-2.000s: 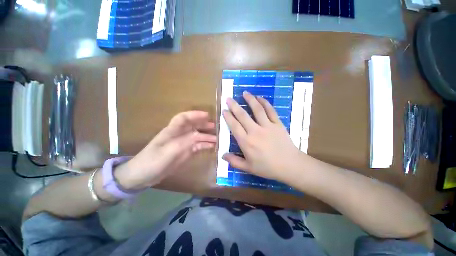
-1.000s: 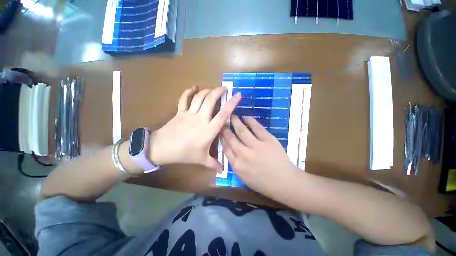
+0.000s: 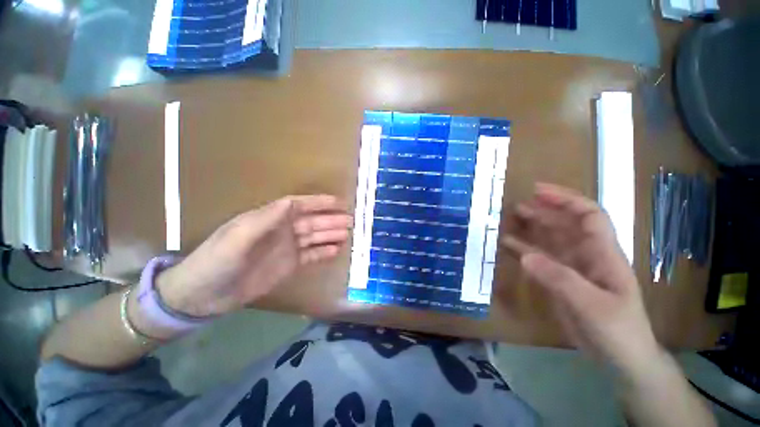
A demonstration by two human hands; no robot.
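Note:
A blue solar cell string (image 3: 421, 200) lies flat on the brown tabletop in front of me, with pale lines across it. One white strip (image 3: 365, 208) lies along its left edge and a wider white band (image 3: 483, 221) along its right edge. My left hand (image 3: 279, 242) is just left of the string, bare, fingers pointing at its edge, holding nothing. My right hand (image 3: 575, 263) is right of the string, slightly blurred, fingers apart, holding nothing.
A finished string stack (image 3: 215, 33) and dark loose cells (image 3: 527, 12) lie on the grey mat (image 3: 375, 25) behind. White strips (image 3: 615, 158), silver ribbon pieces (image 3: 679, 221) and a grey round body (image 3: 725, 92) are at right. A single strip (image 3: 172, 175) and a ribbon bunch (image 3: 86, 192) are left.
Both hands have come off the string. My left hand has moved left and turned on its side. My right hand has moved right, leaving the cells uncovered.

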